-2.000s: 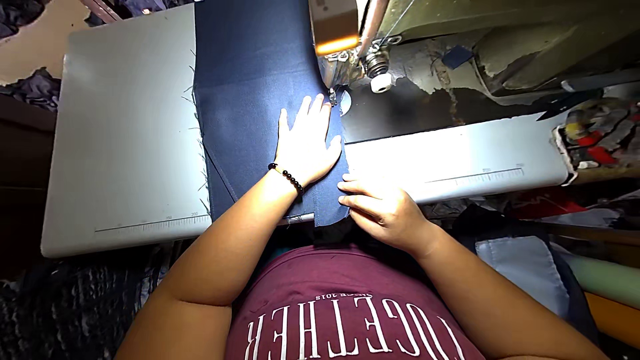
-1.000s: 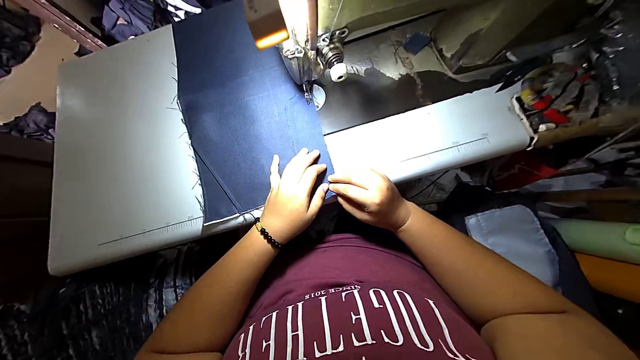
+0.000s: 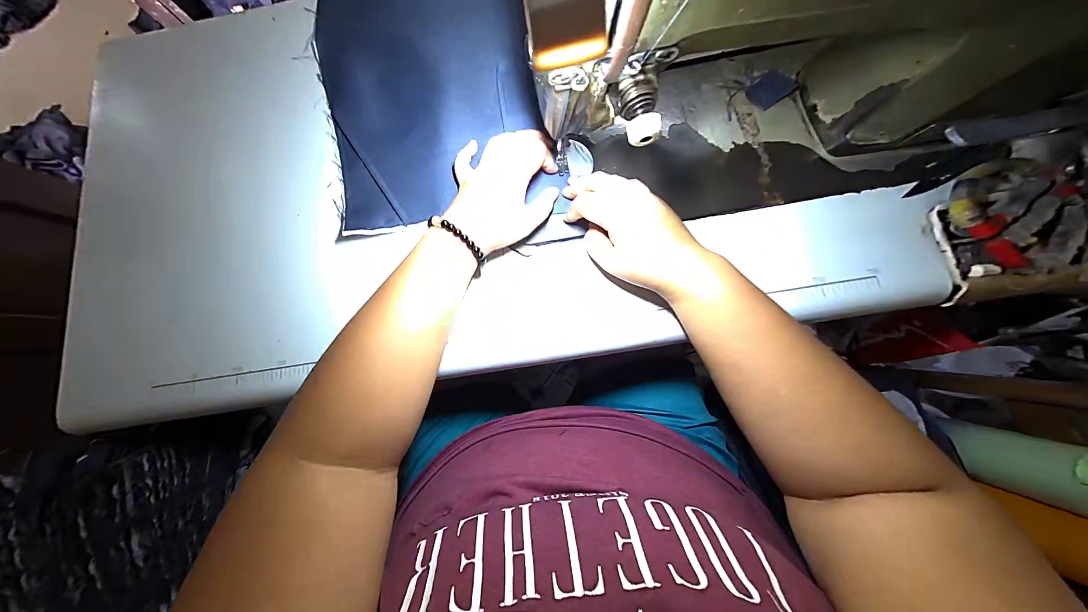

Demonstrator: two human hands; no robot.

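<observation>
Dark navy fabric (image 3: 416, 93) with a frayed left edge lies on the pale sewing table, its right edge beside the presser foot (image 3: 562, 158) of a sewing machine (image 3: 633, 76). Flat on the fabric, just left of the foot, rests my left hand (image 3: 501, 191), fingers spread, a black bead bracelet (image 3: 459, 236) at its wrist. My right hand (image 3: 629, 221) pinches the fabric's near right edge, just in front of the foot. The needle itself cannot be made out.
The table (image 3: 195, 212) bears ruler marks along its near edge. A lit lamp (image 3: 569, 42) hangs by the machine head. Scraps and red bits fill a container (image 3: 1003, 229) at the right edge, and a small dark fabric scrap (image 3: 771, 88) lies on the machine bed.
The fabric has moved away from the body, past the foot; its near edge was at the table's front edge. Both hands have moved forward with it, up to the presser foot.
</observation>
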